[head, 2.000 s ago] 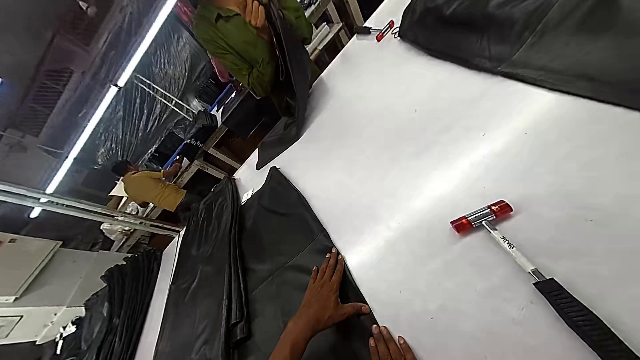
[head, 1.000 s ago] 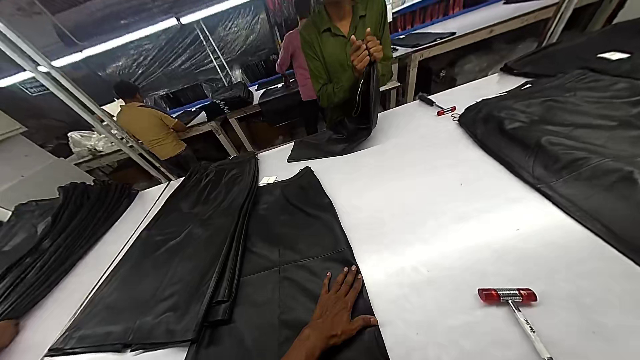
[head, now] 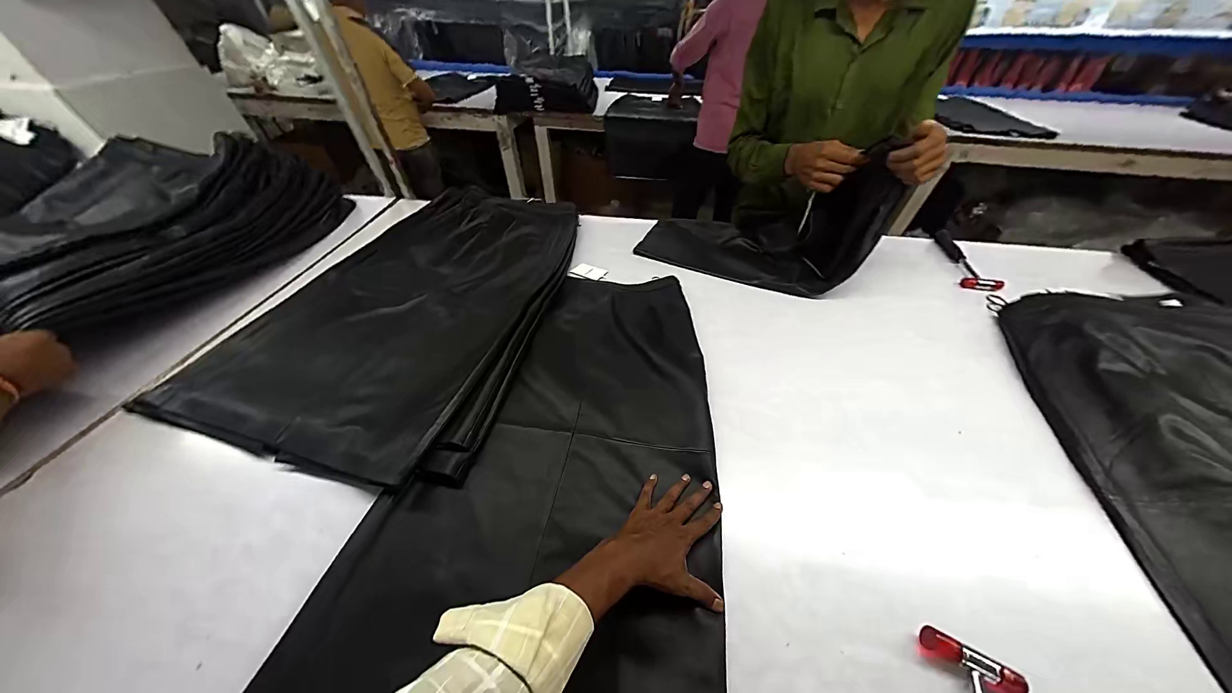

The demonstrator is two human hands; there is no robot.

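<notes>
My left hand (head: 669, 544) lies palm down with fingers spread on a black leather-like garment (head: 626, 385), near its right edge. The pale checked sleeve reaches in from the bottom. My right hand is out of view. Several more black garments (head: 385, 318) overlap this one on its left, and a small white tag (head: 588, 272) shows by its top edge. To the lower right of my hand, the red-faced head of a mallet (head: 974, 660) rests on the white table; its handle is mostly cut off.
Black garments are piled at left (head: 173, 231), beside another person's hand (head: 34, 366). Others lie at right (head: 1136, 414). Across the table, a person in green (head: 847, 96) holds a black piece (head: 770, 255) near a second mallet (head: 980, 283). A metal post (head: 351, 96) stands back left.
My right hand, at the bottom edge two seconds ago, is out of view. My left hand stays flat on the garment. The person in green has lowered their hands. The view has turned and levelled.
</notes>
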